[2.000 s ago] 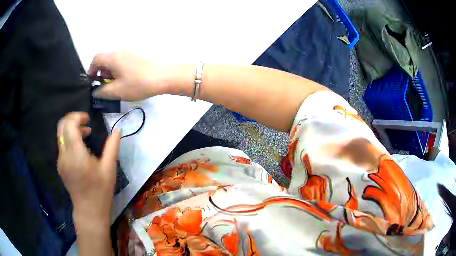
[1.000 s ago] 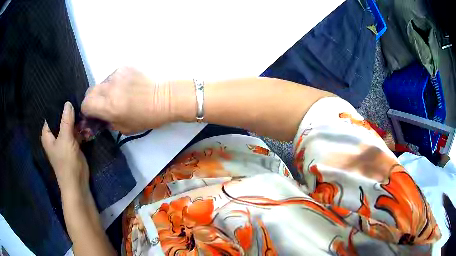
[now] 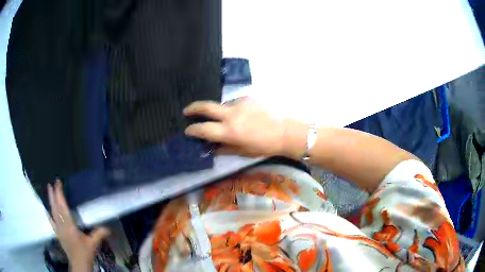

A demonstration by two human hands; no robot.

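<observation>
The dark pinstriped trousers (image 3: pixel 159 69) lie on the white tabletop, with a navy band (image 3: pixel 159 162) along the edge nearest me. A small navy piece (image 3: pixel 236 71) projects from their right edge. My right hand (image 3: pixel 234 127) is at the lower right edge of the cloth, fingers curled over it; a small silvery glint shows under the fingers, but what it holds is hidden. My left hand (image 3: pixel 69 228) is at the lower left corner of the cloth, fingers spread at the table's edge, slightly blurred.
The white tabletop (image 3: pixel 329 48) runs to the upper right. A dark blue garment (image 3: pixel 407 125) lies beyond its right edge. Blue crates (image 3: pixel 458 204) and olive garments (image 3: pixel 460 101) are at the far right, above speckled floor (image 3: pixel 337 194).
The view has turned left, so the cloth shows further right. My hands have moved apart, the left to the lower left corner. The black cord loop no longer shows.
</observation>
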